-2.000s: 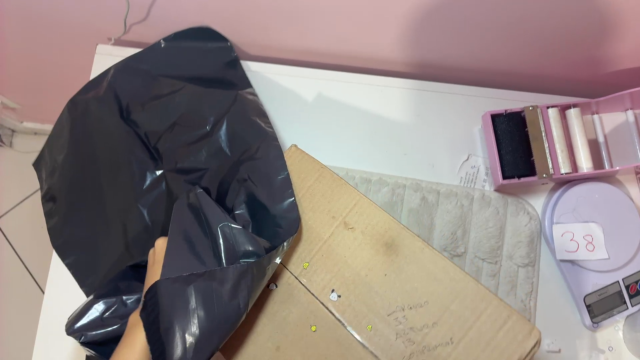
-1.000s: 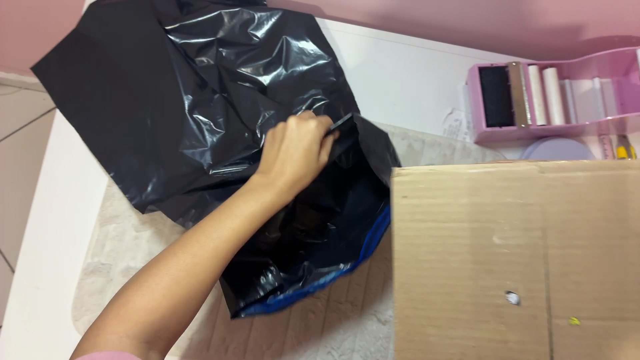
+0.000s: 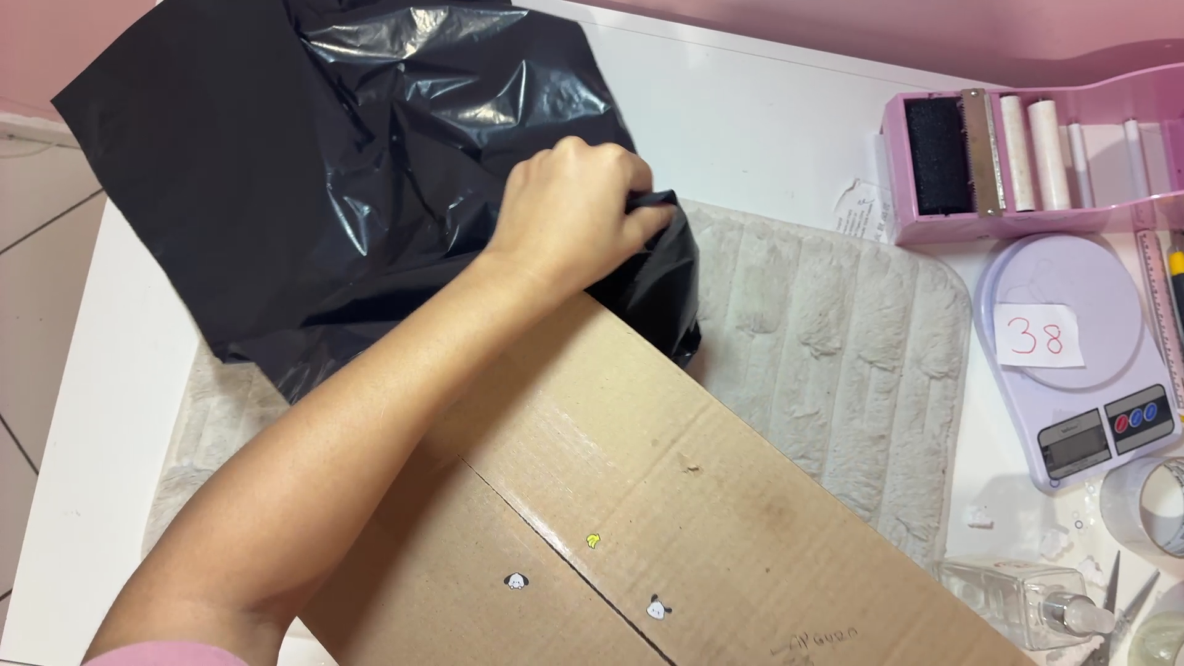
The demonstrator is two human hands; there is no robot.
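My left hand point(image 3: 583, 208) reaches in from the lower left, its fingers closed on the rim of a large black plastic bag point(image 3: 398, 139). The bag is crumpled and spreads over the upper left of the table. Below the hand, one corner of a brown cardboard box point(image 3: 721, 490) lies at the bag's mouth; how far it reaches inside is hidden by my arm. The box is set slantwise and bears small stickers and handwriting. My right hand is out of view.
A fluffy grey mat point(image 3: 823, 305) lies beneath. At right are a pink tape dispenser point(image 3: 1017, 227), a lilac kitchen scale point(image 3: 1064, 277) with a paper note, a tape roll point(image 3: 1115, 509), a glass bottle point(image 3: 1008, 597) and scissors point(image 3: 1124, 606).
One second ago the box stood at the right, apart from the bag; it has moved left to the bag's mouth. My left hand still holds the rim.
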